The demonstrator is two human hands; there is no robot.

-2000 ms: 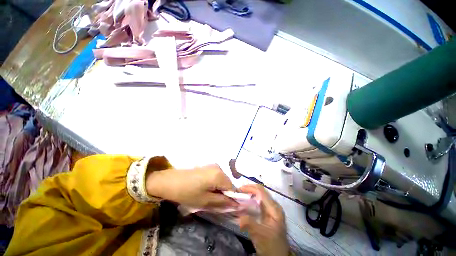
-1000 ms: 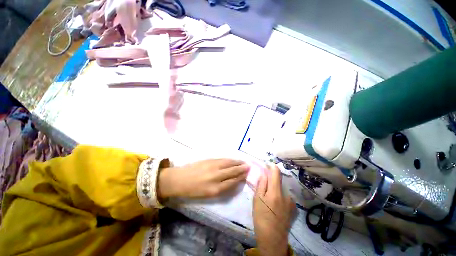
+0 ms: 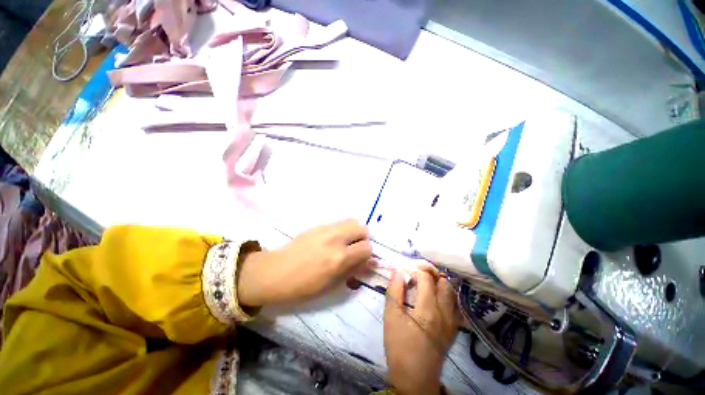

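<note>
A small part of a pink fabric strip (image 3: pixel 379 270) shows between my two hands, at the front edge of the needle plate (image 3: pixel 406 200). My left hand (image 3: pixel 313 262) comes from the left, its fingertips closed on the strip. My right hand (image 3: pixel 421 324) comes from below, with thumb and fingers pinching the strip close to the presser foot area. The sewing machine head (image 3: pixel 510 208), white with a blue band and yellow label, stands just right of my fingertips. The needle and presser foot are mostly hidden by the head and my fingers.
A heap of pink strips (image 3: pixel 251 73) lies at the far left, one end hanging toward me. Thin strips (image 3: pixel 309 125) lie below it. Purple-grey cloth (image 3: pixel 371 23) is beyond. Black scissors (image 3: pixel 502 351) lie right of my right hand, partly behind machine parts. A green cylinder (image 3: pixel 641 185) is above the machine.
Both hands have moved from the table's front edge up to the needle area with the strip. The view has moved closer to the machine. The hanging pink strip end in the heap is now crumpled.
</note>
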